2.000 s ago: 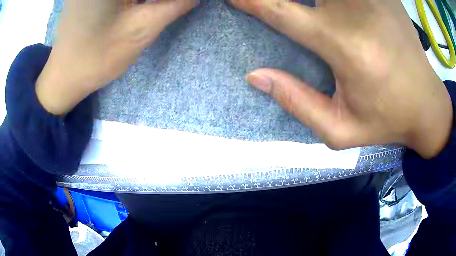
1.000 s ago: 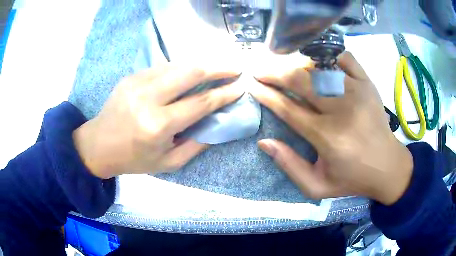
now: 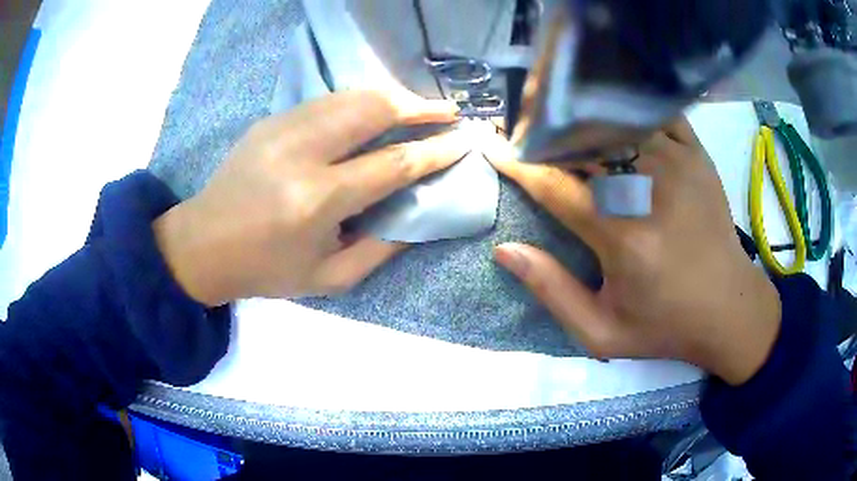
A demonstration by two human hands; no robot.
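The grey main panel (image 3: 413, 293) lies on the machine bed below the presser foot (image 3: 477, 105). A smaller, paler grey pocket piece (image 3: 437, 207) lies on it, its rounded edge towards me. My left hand (image 3: 301, 193) is on the pale piece, thumb at its lower edge, fingertips near the foot; it seems to hold the piece between thumb and fingers. My right hand (image 3: 648, 254) presses flat on the panel right of the foot, fingers apart, partly hidden by the machine head. The needle point cannot be made out.
The machine head (image 3: 620, 85) hangs over the work, with a grey knob (image 3: 624, 195) above my right hand. Scissors (image 3: 778, 202) with yellow and green handles lie at the right. A ruled measuring tape (image 3: 423, 438) runs along the front edge. A blue basket (image 3: 188, 449) is below left.
Since two seconds ago the view has shifted to show the machine, and my left hand is now on the pale piece. Over the last second both hands have kept nearly the same pose at the foot.
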